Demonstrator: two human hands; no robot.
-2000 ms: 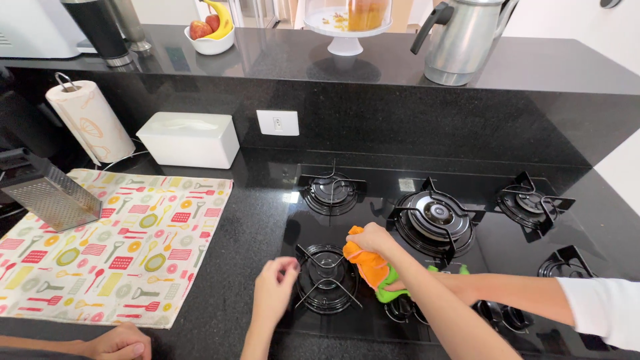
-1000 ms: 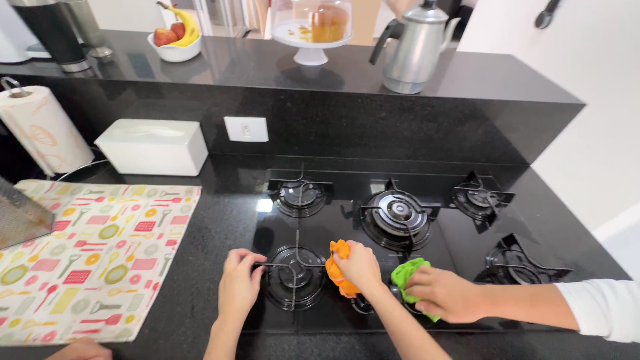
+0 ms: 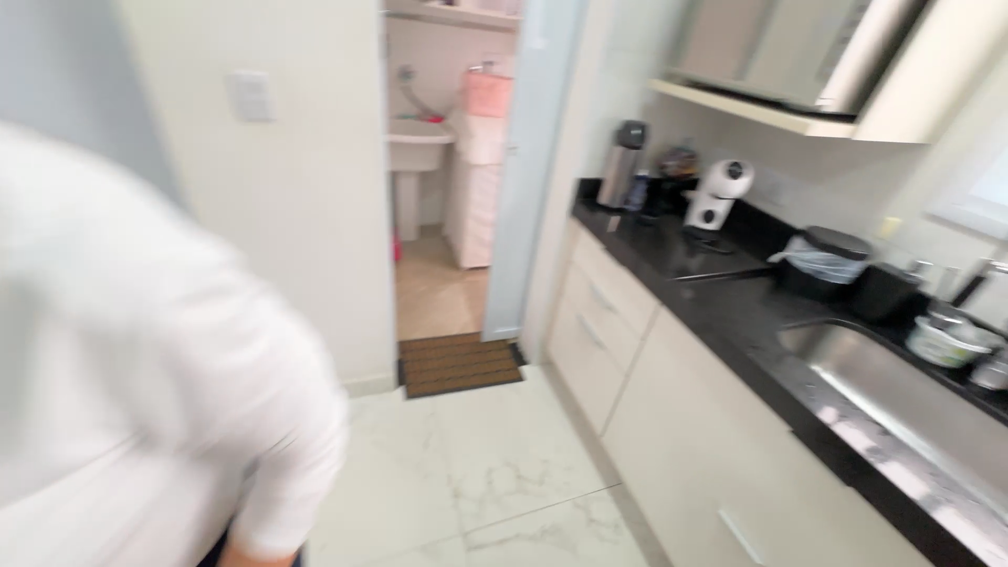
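Note:
Neither my left hand nor my right hand shows in the head view, so what they hold is hidden. A person in a white long-sleeved top [image 3: 173,339] stands close at the left, with part of a forearm at the bottom edge. On the right, a stainless steel sink [image 3: 890,402] is set into a black stone countertop [image 3: 709,339]. A black and steel thermos [image 3: 622,165] and a white coffee machine [image 3: 718,195] stand on the far part of that counter. The view is blurred.
A black bin with a plastic liner [image 3: 823,264] sits behind the sink. Wall cabinets [image 3: 756,55] hang above. Pale drawers [image 3: 594,315] line the counter's front. A brown doormat [image 3: 461,364] lies at a doorway, beyond which a laundry tub [image 3: 417,142] stands.
The view has swung from the cooktop to the sink side of the kitchen. Both my hands, and the orange and green cloths seen on the cooktop before, are out of view.

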